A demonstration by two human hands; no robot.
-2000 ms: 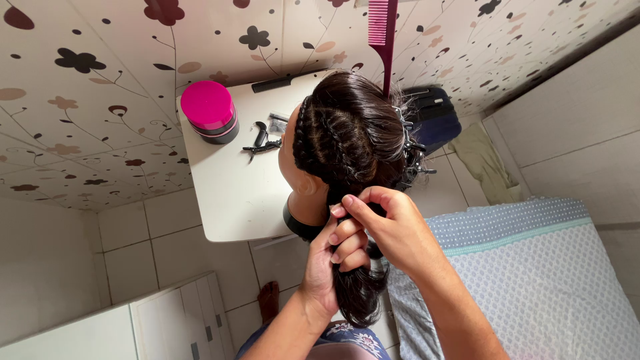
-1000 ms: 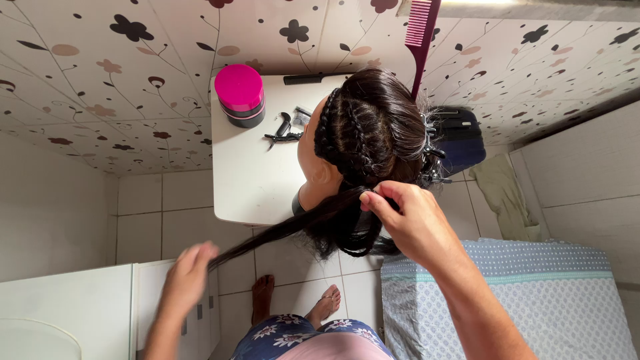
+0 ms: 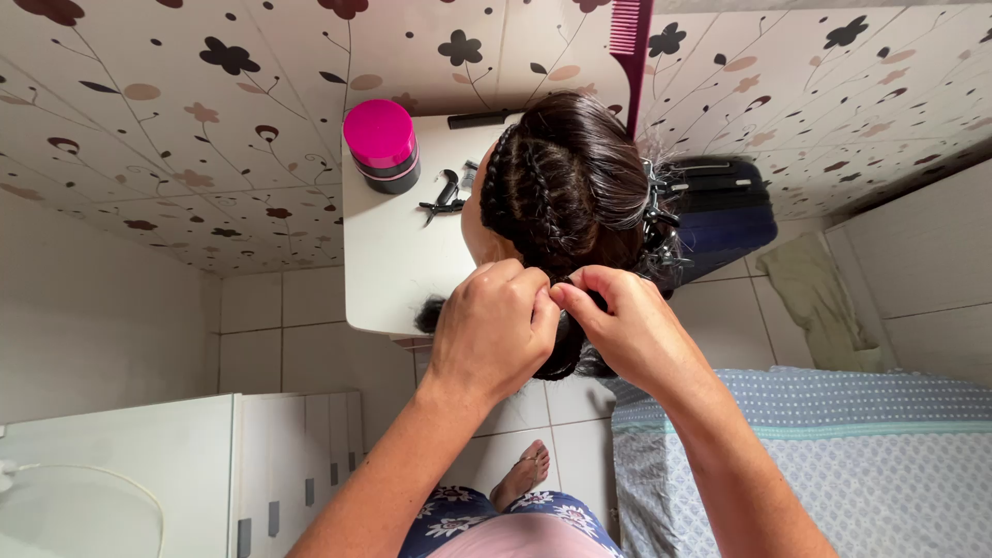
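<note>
A mannequin head with dark hair stands at the edge of a small white table. Thin braids run along its scalp on the near left side, and metal clips hold hair at the right. Just below the head, my left hand is closed around a dark strand whose loose tip sticks out to its left. My right hand pinches hair between thumb and forefinger, its fingertips meeting the left hand's. A magenta rat-tail comb stands upright beyond the head, its tail end hidden by the hair.
On the white table are a pink-lidded jar, black hair clips and a black comb. A dark blue suitcase is behind at right. A patterned cloth-covered surface lies near right, a white drawer unit near left.
My left hand, earlier stretched out to the left along a long strand, has come back beside my right hand under the mannequin head. My right hand stays at the hair.
</note>
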